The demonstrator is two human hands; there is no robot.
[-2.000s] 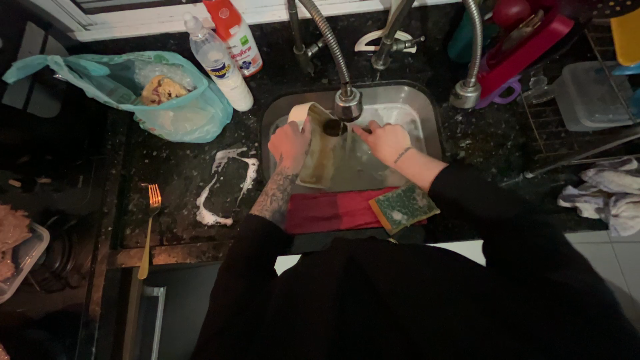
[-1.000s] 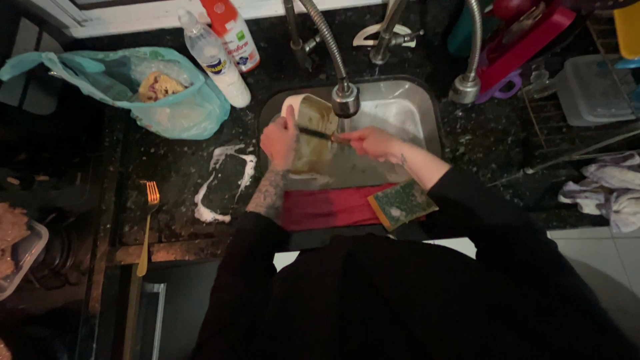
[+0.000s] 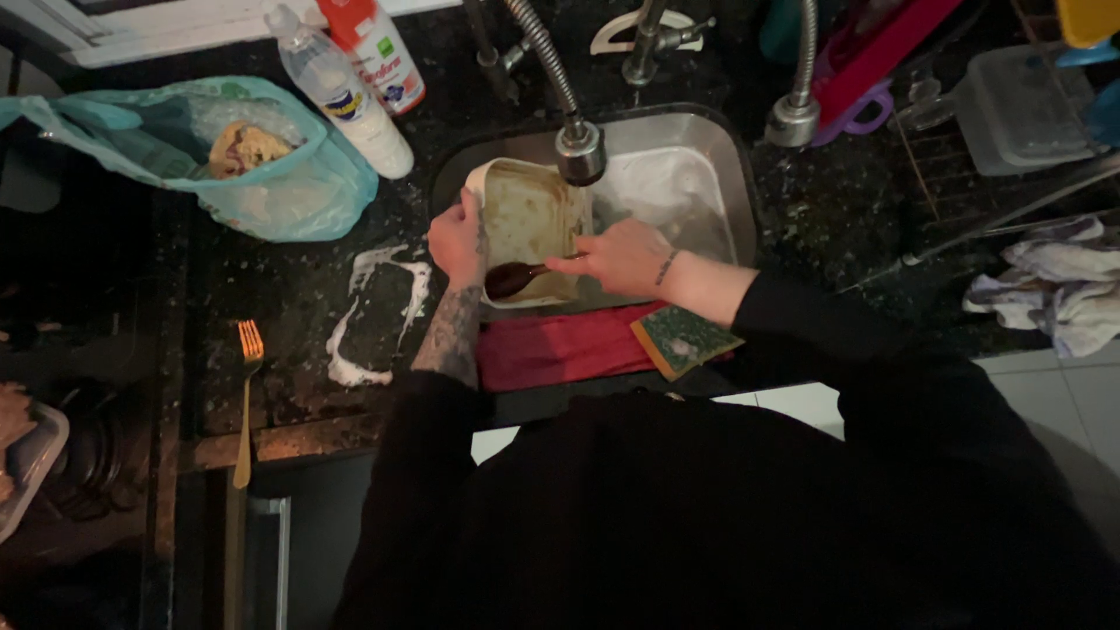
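My left hand point(image 3: 458, 241) grips the left rim of a soiled white rectangular dish point(image 3: 525, 214), held tilted in the left part of the steel sink point(image 3: 744, 201). In my right hand point(image 3: 617, 258) is the handle of a dark spoon point(image 3: 512, 280), whose bowl lies in the near left corner of the dish. A spring-necked faucet head point(image 3: 580, 153) hangs over the dish's far right corner. Along the sink's near edge lies a red cloth point(image 3: 560, 348), with a green and yellow sponge point(image 3: 684, 339) on its right end.
On the left counter are a blue plastic bag point(image 3: 297, 206) with food inside, two bottles point(image 3: 350, 101) point(image 3: 376, 52), foam point(image 3: 350, 337) and a fork point(image 3: 246, 394) overhanging the edge. Right of the sink stand a second faucet head point(image 3: 793, 121), a rack with a clear container point(image 3: 1019, 109), and a crumpled cloth point(image 3: 1063, 284).
The spoon has moved from the far part of the dish to its near left corner, along with my right hand. My left hand stays on the dish's left side.
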